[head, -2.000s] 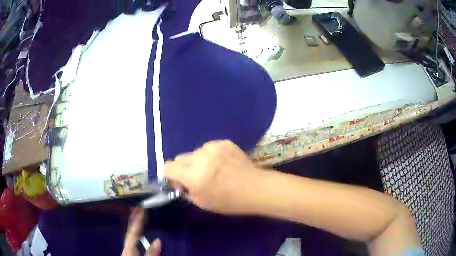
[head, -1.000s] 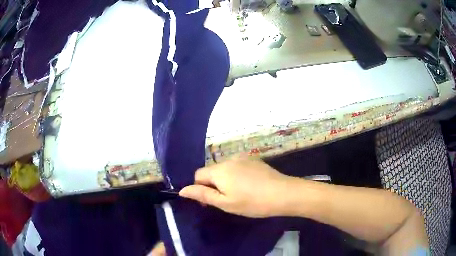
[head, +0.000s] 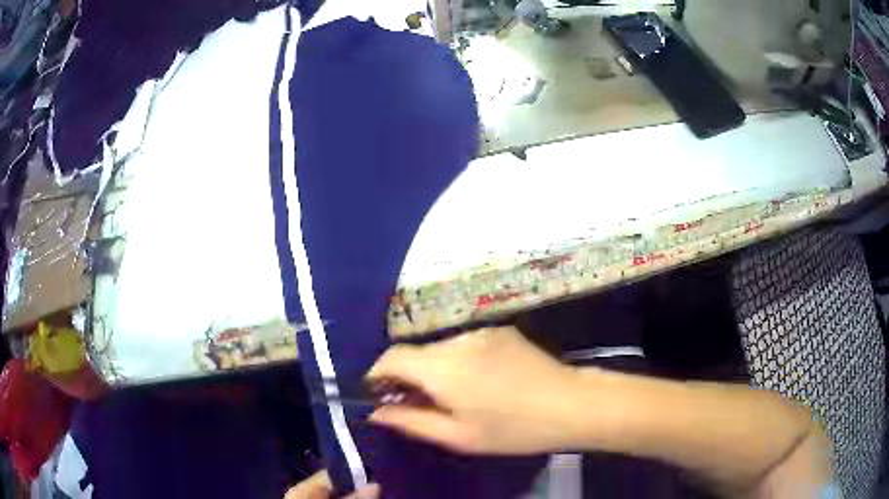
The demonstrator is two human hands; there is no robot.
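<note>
A dark purple cloth piece [head: 375,146] with a white stripe [head: 289,175] along its left edge lies over the white table and hangs over the front edge. My right hand [head: 458,390] is over the hanging part, with thread snips [head: 390,398] in its fingers; the blades point left across the stripe and are blurred. My left hand [head: 336,487] is cut off by the bottom edge; its fingertips hold the striped edge of the cloth.
A black phone [head: 677,78] lies on the machine bed. A dark purple heap [head: 117,78] is at the left. A patterned stool [head: 814,341] stands right. Yellow [head: 57,349] and red [head: 29,419] bags are lower left. A worn tape strip [head: 546,273] runs along the table edge.
The cloth was folded and narrow a second ago; now it lies flatter with its stripe showing in full. My right hand moved slightly right and opened its fingers. My left fingertips now show on the striped edge.
</note>
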